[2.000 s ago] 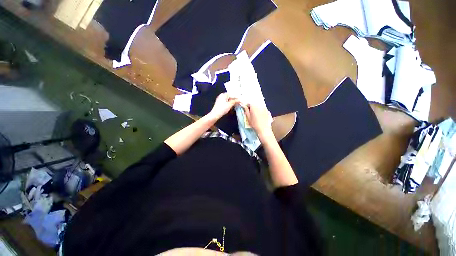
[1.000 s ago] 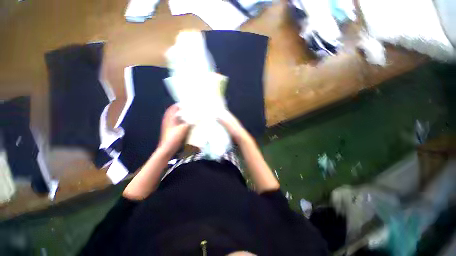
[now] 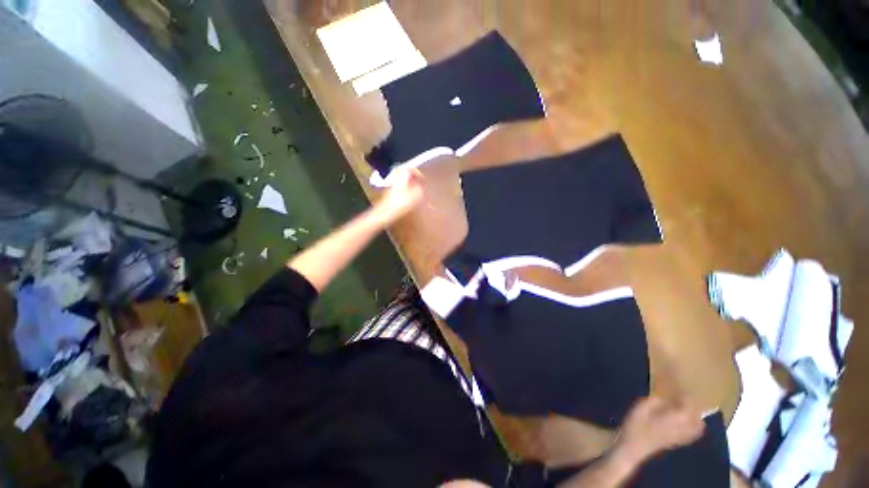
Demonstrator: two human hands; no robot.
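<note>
Black cut panels with white edges lie on the brown table (image 3: 705,172): one at the top (image 3: 467,86), one in the middle (image 3: 562,195), one nearer me (image 3: 562,353) and one partly cut off at the bottom (image 3: 686,462). My left hand (image 3: 404,193) is at the table edge, just below the top panel's white edge; its fingers look curled, and whether it holds anything is unclear. My right hand (image 3: 664,426) is blurred, low over the gap between the near and bottom panels; its grip is unclear. A small white bit (image 3: 455,100) lies on the top panel.
A cream label sheet (image 3: 367,43) and narrow label strip (image 3: 389,73) lie at the table's top left. White-blue finished stacks (image 3: 796,315) lie at the right. A white scrap (image 3: 709,50) lies at the top right. A black fan (image 3: 210,210) stands left over the scrap-littered green floor.
The white-blue pieces held between both hands are no longer in them. My hands have moved wide apart. The view has swung back left, showing the fan and label sheet.
</note>
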